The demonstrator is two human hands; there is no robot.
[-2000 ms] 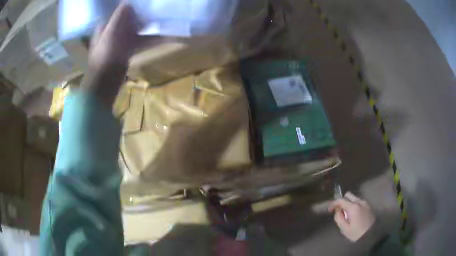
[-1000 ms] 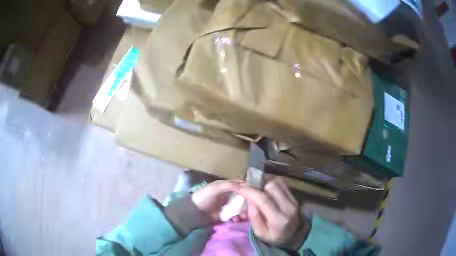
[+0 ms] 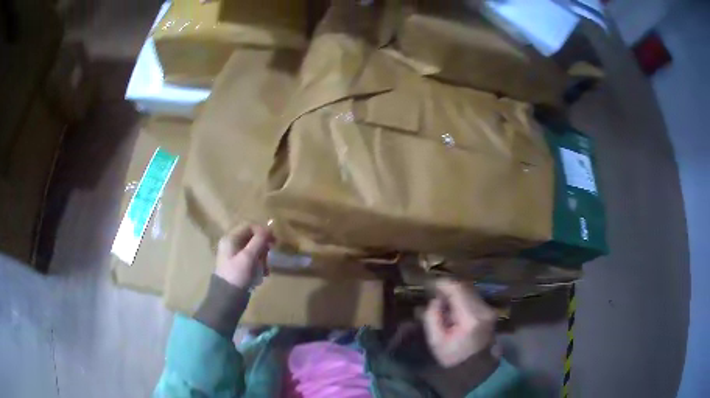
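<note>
A large brown paper-wrapped parcel (image 3: 405,179) lies in front of me, creased, with shiny tape. My left hand (image 3: 245,253) is at its lower left edge, thumb and fingers pinched together; a tiny bright spot shows at the fingertips, too small to identify. My right hand (image 3: 459,322) is curled and blurred below the parcel's front edge; whether it holds anything is unclear. A sticker sheet (image 3: 145,204), white with green rectangles, lies on a carton (image 3: 132,276) at the left. The grey tool is not visible.
A green box (image 3: 578,198) with a white label stands against the parcel's right side. More wrapped parcels (image 3: 467,50) and a white sheet (image 3: 537,23) are behind. Yellow-and-black floor tape (image 3: 570,342) runs at the lower right. Dark cartons (image 3: 31,155) stand at the far left.
My hands were together at the grey tool and have moved apart, the left up to the parcel, the right to the right. The tool is no longer visible. The view has shifted.
</note>
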